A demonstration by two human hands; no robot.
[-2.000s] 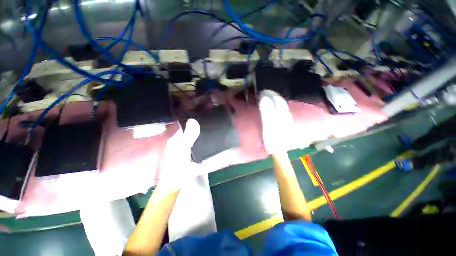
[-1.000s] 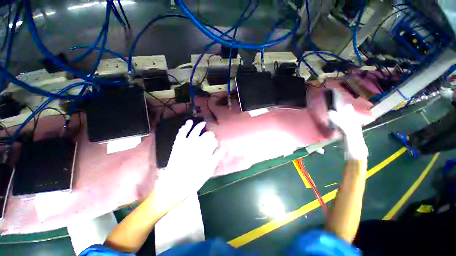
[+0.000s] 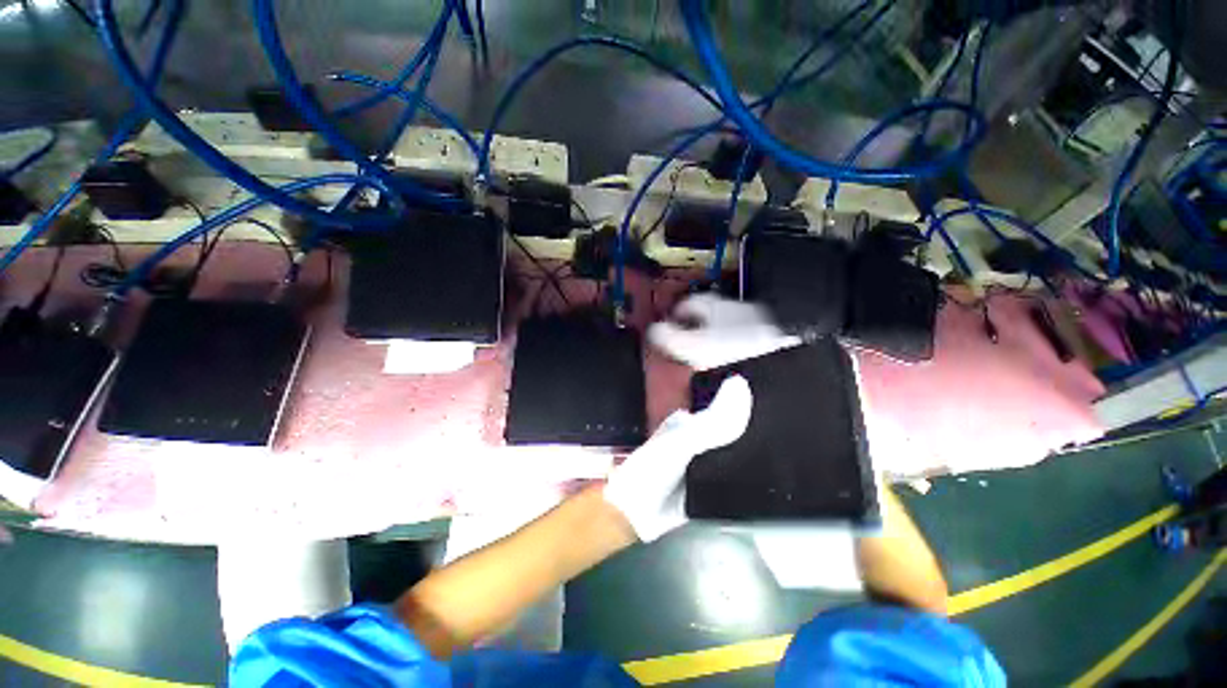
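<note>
My left hand (image 3: 682, 457), in a white glove, grips the left side of a flat black unit (image 3: 781, 437), thumb on top. The unit is over the shelf's front edge, a white paper slip (image 3: 811, 558) showing below it. My right hand (image 3: 727, 331), gloved and blurred, is at the unit's back edge near a hanging blue cable; whether it holds anything is unclear. The unit hides part of my right forearm. Another black unit (image 3: 579, 380) lies on the pink mat just left of my hands.
More black units (image 3: 205, 370) lie along the pink mat (image 3: 370, 423), two (image 3: 807, 281) behind my right hand. Cream power strips (image 3: 525, 160) with black adapters (image 3: 540, 208) run behind. Blue cables (image 3: 579, 47) loop overhead. A person's foot (image 3: 1175, 536) is at far right.
My right hand has come back left from the far right of the shelf. My left hand has left the unit on the mat and now grips another unit. The view has shifted.
</note>
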